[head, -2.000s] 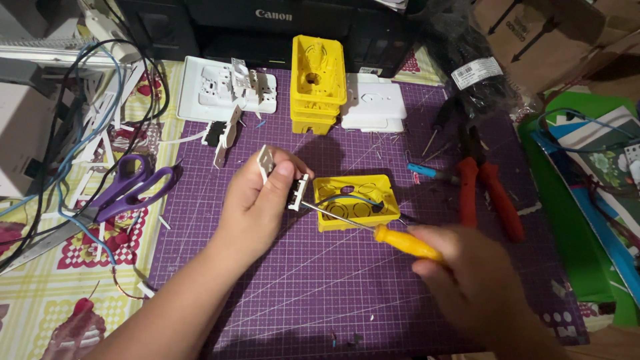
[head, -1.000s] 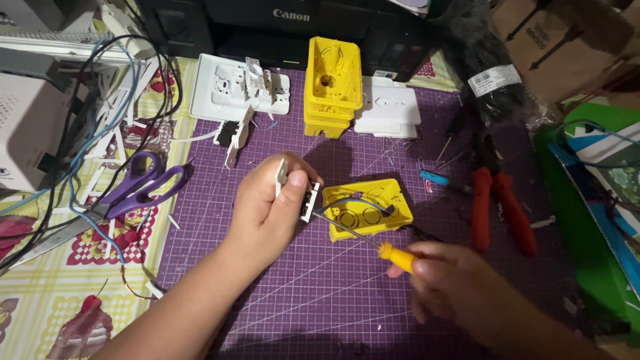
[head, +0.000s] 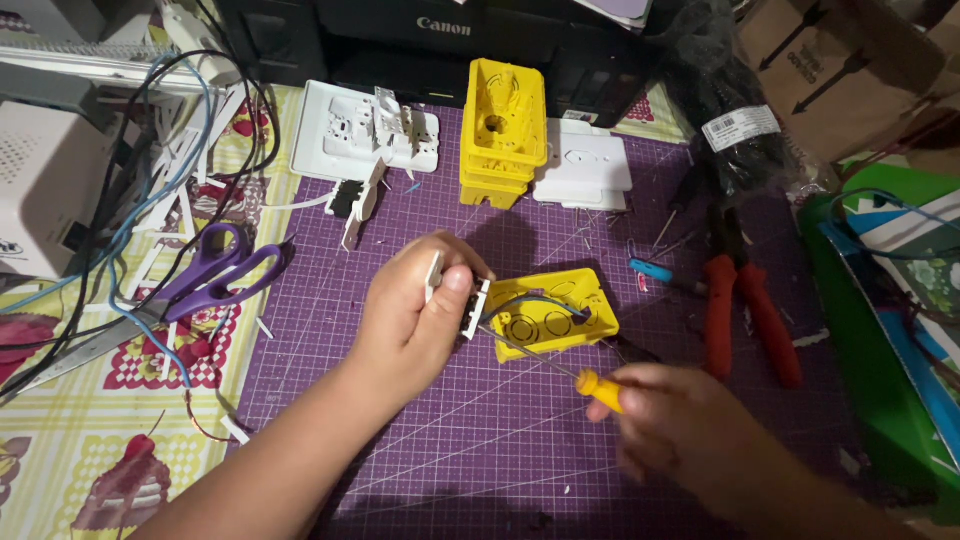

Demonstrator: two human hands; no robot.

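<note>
My left hand [head: 424, 311] grips a small white-and-black electrical module [head: 476, 309], partly hidden by the thumb and fingers. In my right hand [head: 667, 412] is a screwdriver with a yellow handle [head: 600, 391]; its shaft points up and left, and its tip is at the module's lower edge. Just right of the module, a yellow plastic electrical box [head: 555, 341] lies open side up on the purple cutting mat [head: 450, 465]. A dark and bluish wire [head: 536, 298] curves between the box and the module. Whether the tip sits in a screw cannot be told.
Stacked yellow boxes [head: 504, 161], white cover plates [head: 592, 161] and white frames [head: 322, 150] stand before a black Canon printer [head: 442, 60]. Purple-handled scissors [head: 225, 281] and tangled cables [head: 112, 247] lie left. Red-handled pliers [head: 720, 315] and a blue-handled tool [head: 651, 270] lie right.
The screwdriver's handle tilts lower than two seconds ago, and the fingers of my right hand have shifted around it. My left hand still holds the module. The view has shifted slightly.
</note>
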